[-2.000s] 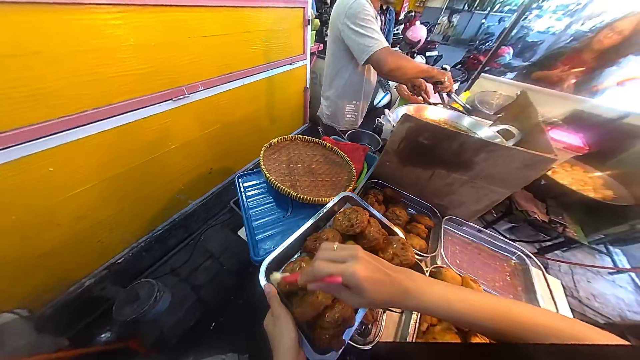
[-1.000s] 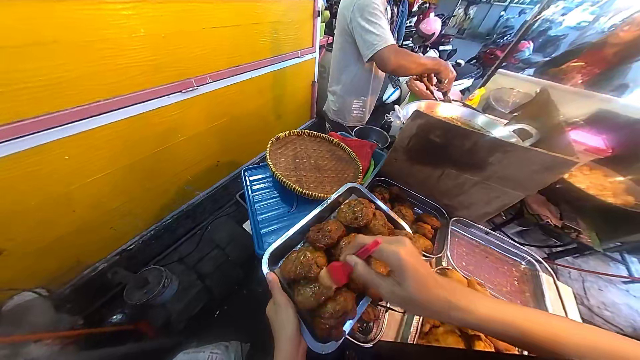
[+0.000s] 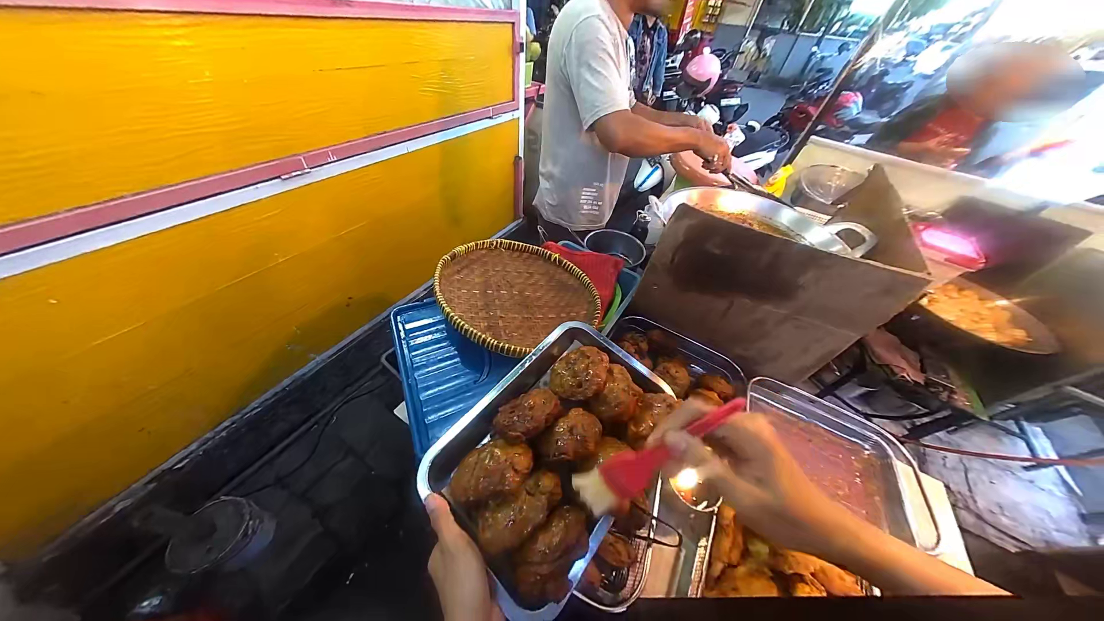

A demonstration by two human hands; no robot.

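My left hand [image 3: 459,565] grips the lower left rim of a metal tray [image 3: 450,440], its thumb over the edge. Several glossy browned fried balls [image 3: 493,470] are piled in this tray, which is tilted toward me. My right hand [image 3: 733,457] holds a red-handled basting brush [image 3: 634,470], its pale bristles low over the right side of the pile; whether they touch a ball is unclear. Below my right wrist lie golden fried pieces [image 3: 789,571] in another tray. Just right of my right hand is a clear rectangular container [image 3: 828,448] of reddish sauce.
A round woven bamboo tray [image 3: 517,293] rests over a blue plastic tray [image 3: 435,362]. Behind a dark upright shield [image 3: 768,285], a co-worker [image 3: 595,112] works at a large metal wok [image 3: 798,226]. Another pan [image 3: 979,319] of food stands right. A yellow wall [image 3: 259,207] borders the left.
The brush in my right hand has moved from the left part of the pile to its right side. My left hand still grips the tray. The co-worker's hands have moved down toward the wok.
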